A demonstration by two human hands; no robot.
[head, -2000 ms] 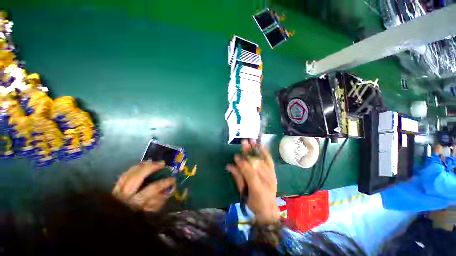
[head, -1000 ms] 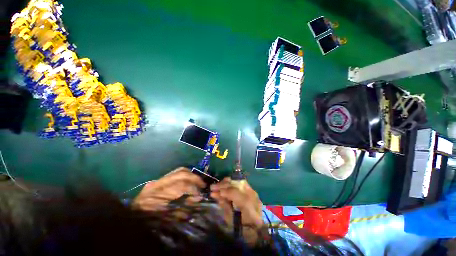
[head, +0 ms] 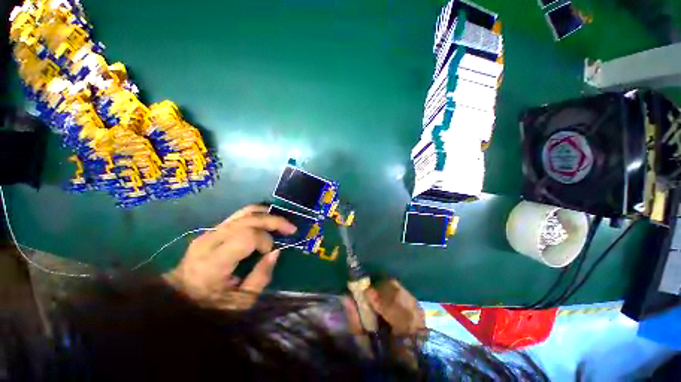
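Observation:
My left hand [head: 231, 257] holds the thin solder wire [head: 170, 240], with its fingertips at the lower screen assembly [head: 288, 221]. The wire's end reaches that assembly's blue board. An upper screen assembly [head: 302, 187] lies just above it; both have blue strips and orange hooked tails at the right. My right hand [head: 397, 304] grips the soldering iron [head: 361, 289] by its tan handle. The iron's shaft points up, with its tip near the orange tails; contact is unclear. A single LCD module [head: 426, 225] lies flat below the stack of LCD modules [head: 464, 119].
The pile of boards with flex cables [head: 134, 145] is at left. A black fume fan [head: 571, 157], white cup [head: 532, 230] and cables [head: 571, 277] stand at right. Another screen pair [head: 564, 21] lies upper right, near a pale bar [head: 635, 69]. A red stool [head: 515, 326] is below the bench edge.
The lower screen now lies beside the upper one, with my left fingers on it. My right hand has moved away from the screens, still with the iron. The view has shifted, so the stack appears farther right.

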